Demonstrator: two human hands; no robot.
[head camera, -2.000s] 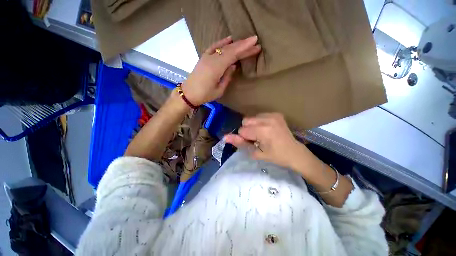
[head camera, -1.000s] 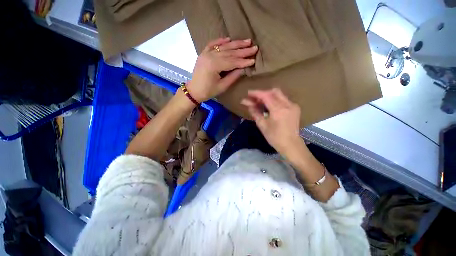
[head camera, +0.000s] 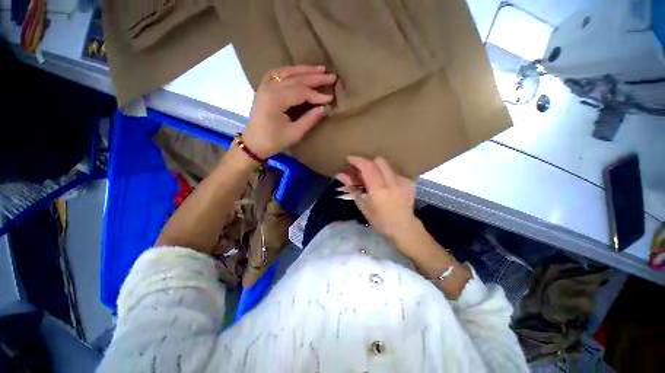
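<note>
A brown garment panel (head camera: 408, 138) with folds and a raised pleated layer lies over the table's front edge. My left hand (head camera: 292, 105) rests on it at the lower edge of the pleated layer, fingers bent, thumb apart from the upper fingers. My right hand (head camera: 383, 195) is just off the panel's near edge, fingers curled around thread snips (head camera: 348, 193); only their small, pale pointed blades show, blurred, and the body is hidden in the hand.
The sewing machine head (head camera: 594, 51) is at upper right, a phone (head camera: 625, 204) at right. Another brown panel (head camera: 149, 62) lies upper left. A blue crate (head camera: 131, 211) with crumpled brown pieces is below the table edge (head camera: 503, 207). Brown cloth (head camera: 561, 299) is at lower right.
The view has shifted right. My right hand rose from below the table edge toward the panel, then moved back down off its near edge. My left hand stays on the panel, its fingers now more bent.
</note>
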